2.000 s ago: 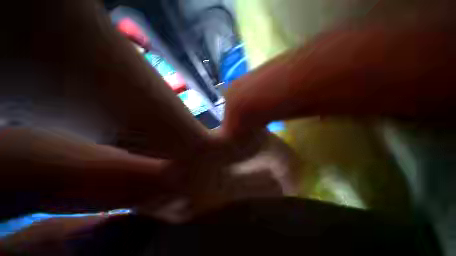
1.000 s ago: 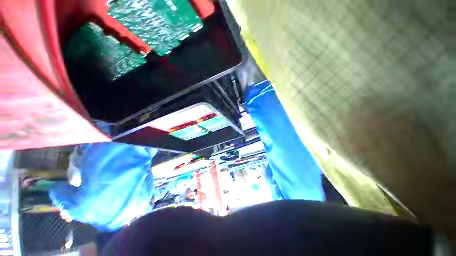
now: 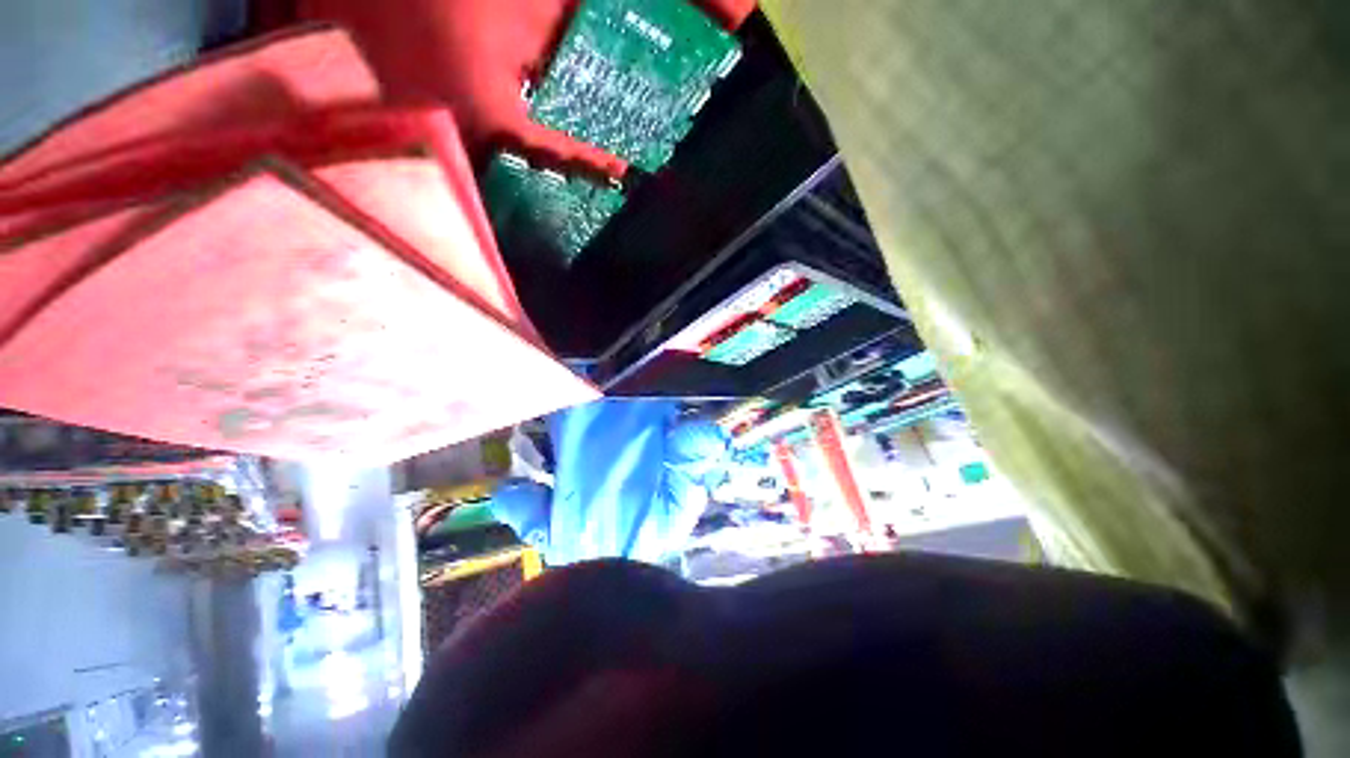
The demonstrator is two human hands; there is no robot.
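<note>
Neither of my hands can be made out. Several red sheets (image 3: 318, 333) lie in a loose, fanned stack at the left, beside a black tote (image 3: 696, 245). Two green circuit boards are in the tote, against a red liner (image 3: 444, 67): a larger one (image 3: 629, 82) at the top and a smaller, partly shadowed one (image 3: 555, 208) below it. Nothing visible holds the sheets or boards.
A second black tote (image 3: 652, 378) with boards (image 3: 807, 304) lies beyond. A person in blue clothing (image 3: 607, 474) is behind it. My yellow-green smock (image 3: 1081, 252) fills the right side. A dark, unclear shape (image 3: 859, 666) covers the bottom.
The blurred fingers close to the lens two seconds ago are gone. The red sheets now show more fully, and the tote and boards have shifted right in view. The person in blue appears smaller.
</note>
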